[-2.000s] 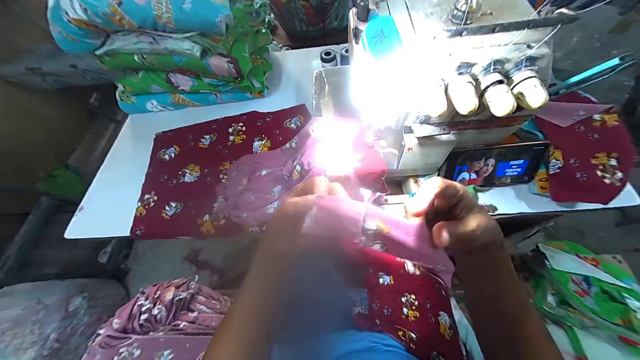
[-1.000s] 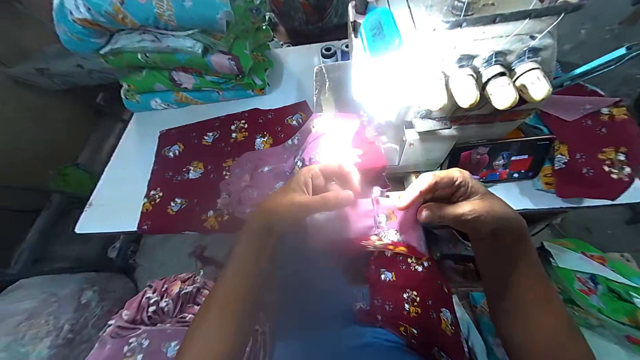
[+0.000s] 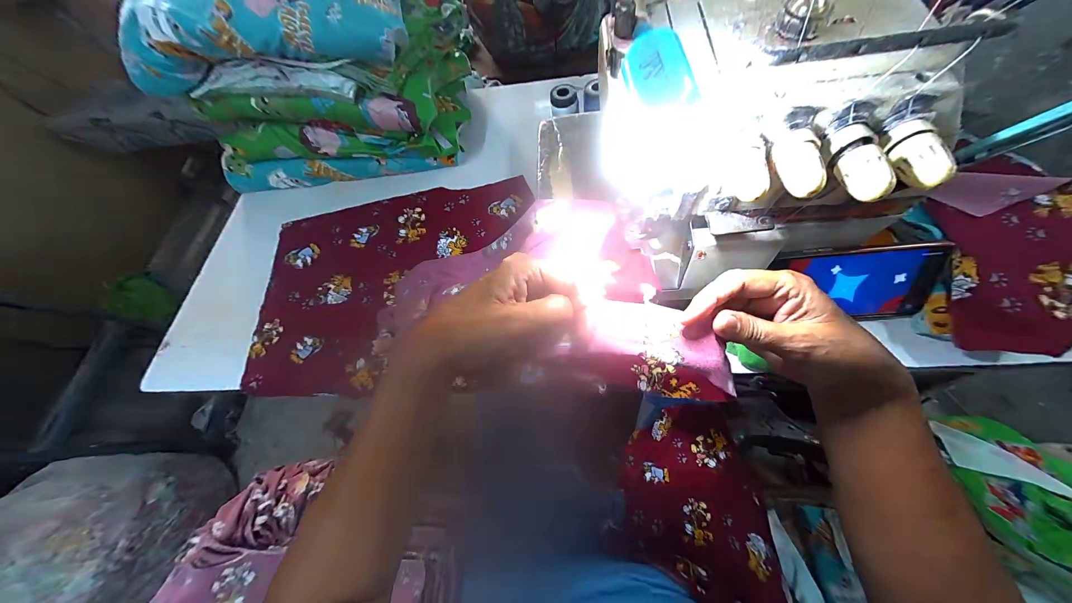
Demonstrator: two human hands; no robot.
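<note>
My left hand (image 3: 511, 314) pinches the pink edge of a printed fabric piece, close to the glare in front of a sewing machine (image 3: 737, 239). My right hand (image 3: 770, 322) holds the right end of the same pink and maroon fabric piece (image 3: 666, 373) between thumb and fingers. Maroon printed fabric (image 3: 352, 285) lies flat on the white table to the left, partly under a sheer pink piece (image 3: 444, 276). More maroon fabric (image 3: 695, 511) hangs down over my lap. Bright lamp light hides the needle area and part of the fabric there.
Folded teal and green printed fabrics (image 3: 318, 109) are stacked at the table's back left. Thread spools (image 3: 564, 99) stand behind the machine. A phone with a lit screen (image 3: 871, 280) leans at the right, beside maroon fabric (image 3: 1005, 268). Bundled pink fabric (image 3: 268, 519) lies low at the left.
The fabric between my hands is spread wider toward the right than one second ago, and my right hand is farther from my left. The phone's screen picture has changed.
</note>
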